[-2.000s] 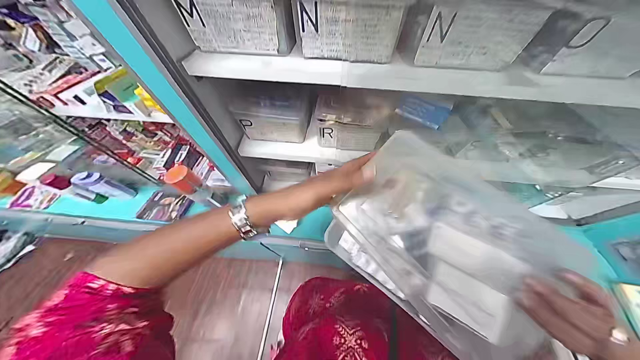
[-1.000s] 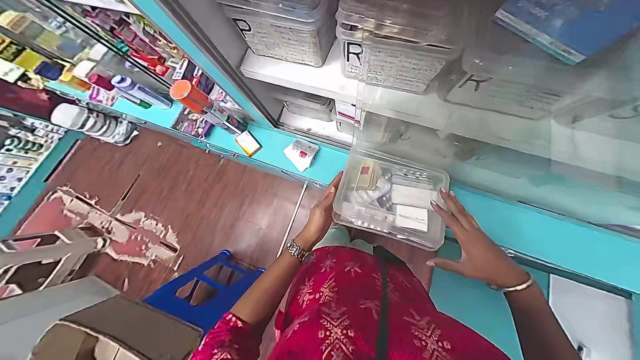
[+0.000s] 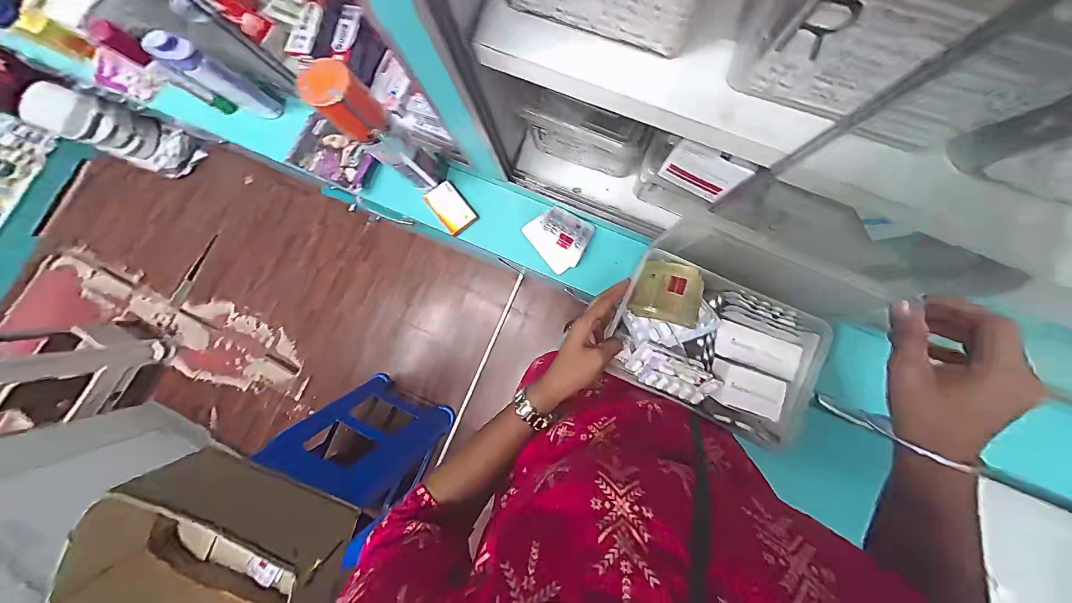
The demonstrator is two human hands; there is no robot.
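Observation:
A clear plastic box [image 3: 808, 381] rests against my body at the edge of the turquoise ledge, its top uncovered. Inside lie a yellowish packet [image 3: 667, 293], blister strips of tablets [image 3: 670, 368] and white cartons [image 3: 754, 389]. My left hand [image 3: 586, 343] grips the box's left wall, with the thumb over the rim. My right hand [image 3: 955, 368] is raised to the right of the box, fingers curled near the edge of a clear sheet, which may be the lid or a glass door; whether it holds this is unclear.
Shelves [image 3: 586, 63] with labelled clear boxes stand ahead. On the turquoise ledge [image 3: 615, 243] lie a small orange-and-white carton [image 3: 450, 207] and a blister strip with a card [image 3: 559, 239]. An orange-capped bottle [image 3: 343, 96] stands left. Below are a blue plastic stool [image 3: 360, 435] and an open cardboard box [image 3: 209, 536].
The box was tilted and covered in my hands at first; now it lies flatter and uncovered. My right hand has moved from the box's side out to the right. The view has swung down.

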